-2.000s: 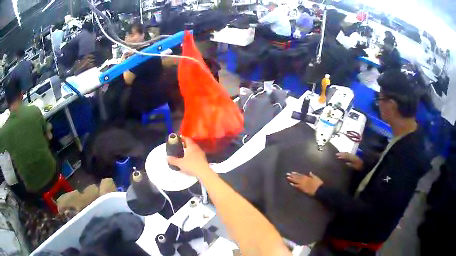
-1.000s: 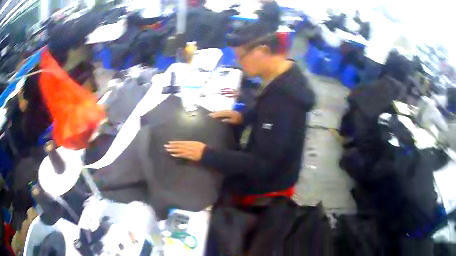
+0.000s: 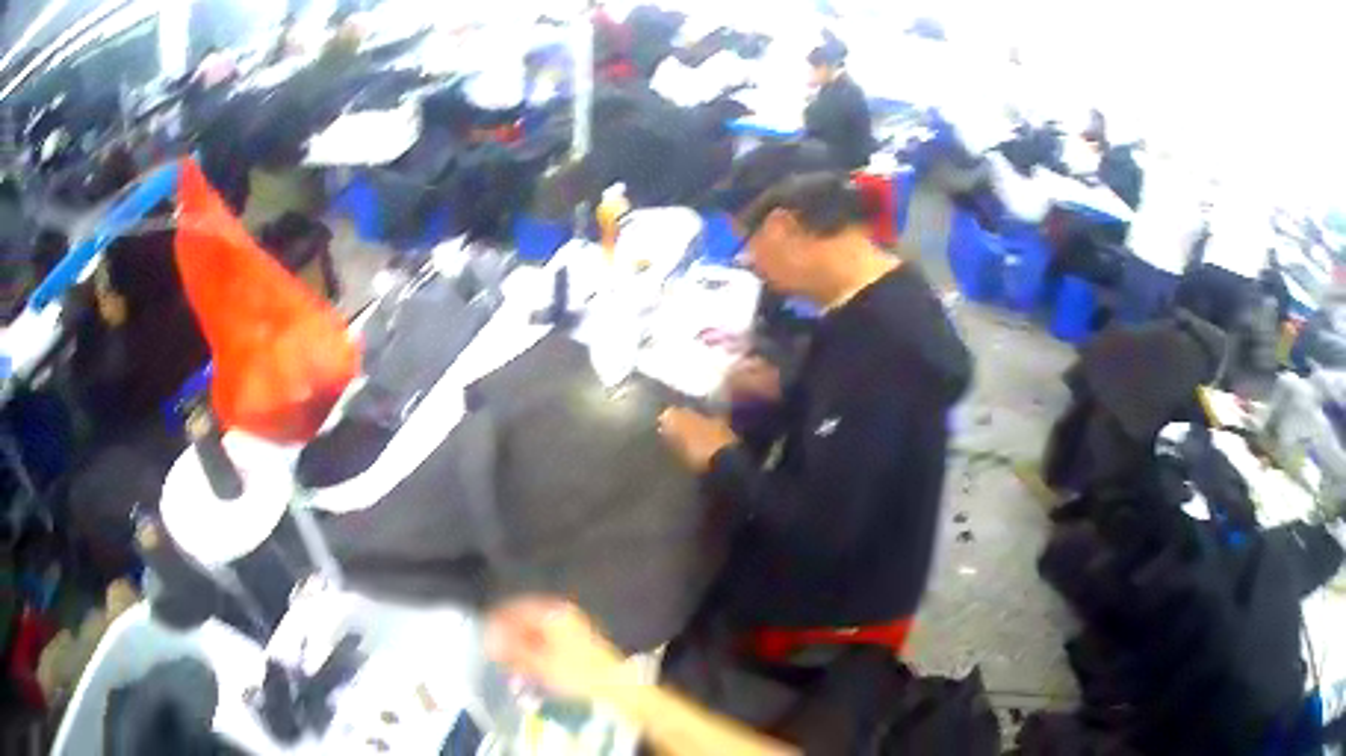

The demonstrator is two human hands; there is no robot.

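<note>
My right hand [image 3: 549, 645] is blurred at the bottom middle, with its forearm coming in from the lower right. It is over the near end of the white table, by the lower edge of a large dark cloth panel [image 3: 583, 495]. Blur hides its fingers and whether it holds anything. Small blurred yellow-green things [image 3: 568, 727] lie just below it. My left hand is not in view. A dark thread cone [image 3: 214, 455] stands on a round white disc [image 3: 199, 517] at the left.
Another person [image 3: 849, 473] in a dark jacket is at the panel's right side, hands near a white sewing machine [image 3: 650, 303]. An orange-red cloth cone [image 3: 266, 332] rises at the left. A white tub [image 3: 104, 679] is at the lower left. A grey floor aisle [image 3: 996, 488] runs at the right.
The view has turned right. My right hand, at the thread cone two seconds ago and unseen one second ago, is now over the near table end. The other person's hands have drawn closer together.
</note>
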